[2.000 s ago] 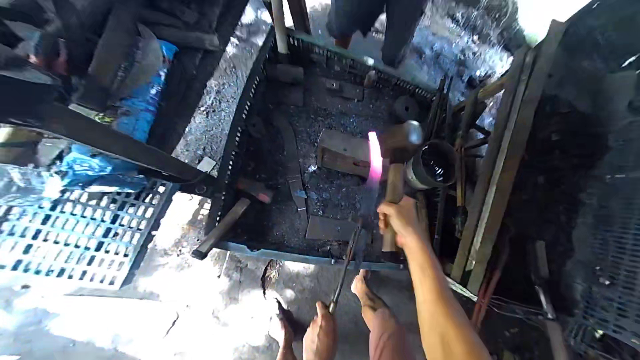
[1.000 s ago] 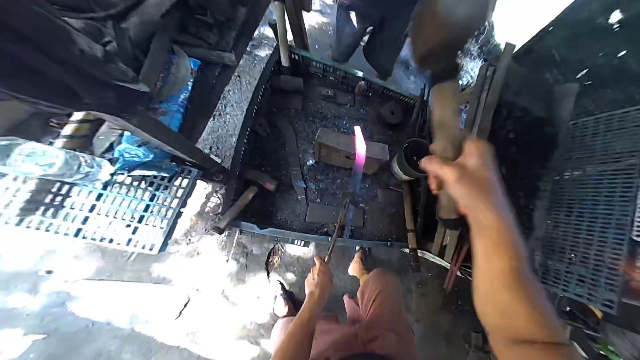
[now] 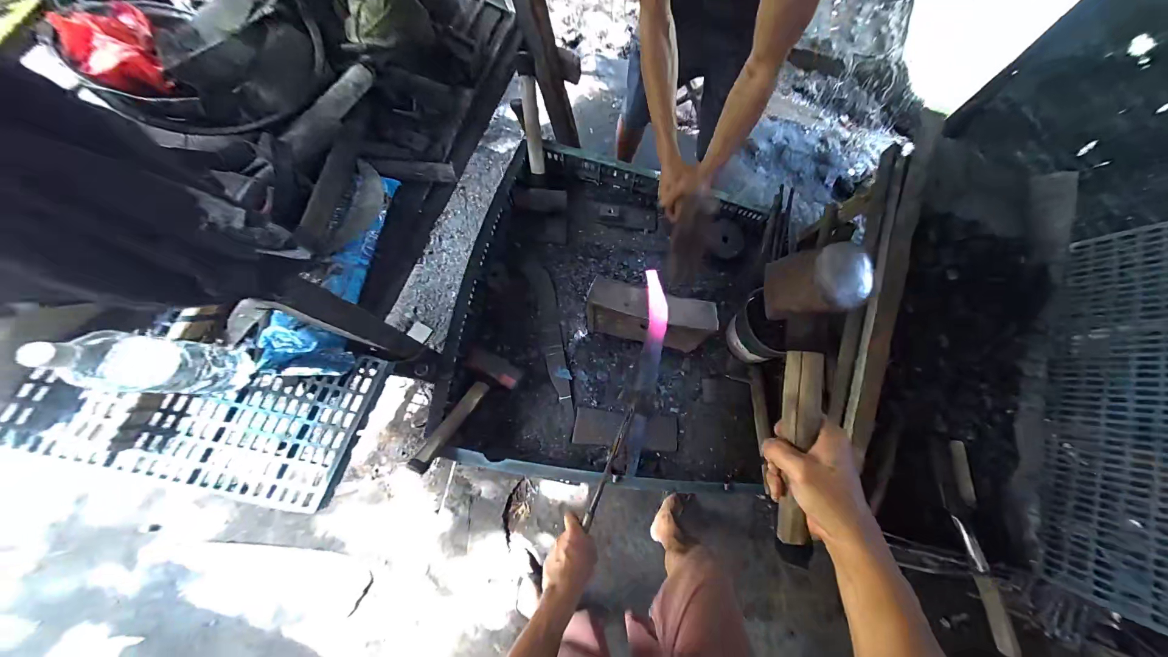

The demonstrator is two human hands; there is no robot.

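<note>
My left hand [image 3: 569, 554] grips the handles of metal tongs [image 3: 610, 467], whose far end meets a long steel workpiece [image 3: 649, 365]. The workpiece's tip glows pink and lies over a rectangular iron anvil block [image 3: 620, 308]. My right hand [image 3: 815, 470] is closed round the wooden handle of a hammer [image 3: 803, 283], its heavy head held right of the anvil, over a round container [image 3: 750, 333]. Beyond the anvil, a co-worker's hands [image 3: 683, 187] hold a tool blurred by motion.
A low dark tray [image 3: 547, 467] surrounds the anvil. A smaller hammer [image 3: 465, 401] leans over its left front corner. Wooden boards [image 3: 881, 301] stand at right. A plastic bottle [image 3: 137, 362] lies on a plastic grate [image 3: 274, 456] at left. My bare foot [image 3: 673, 525] is near the tray's front edge.
My right hand's hammer has come down from its raised position a second ago. A co-worker's arms and blurred tool now show beyond the anvil. The glowing workpiece remains over the block.
</note>
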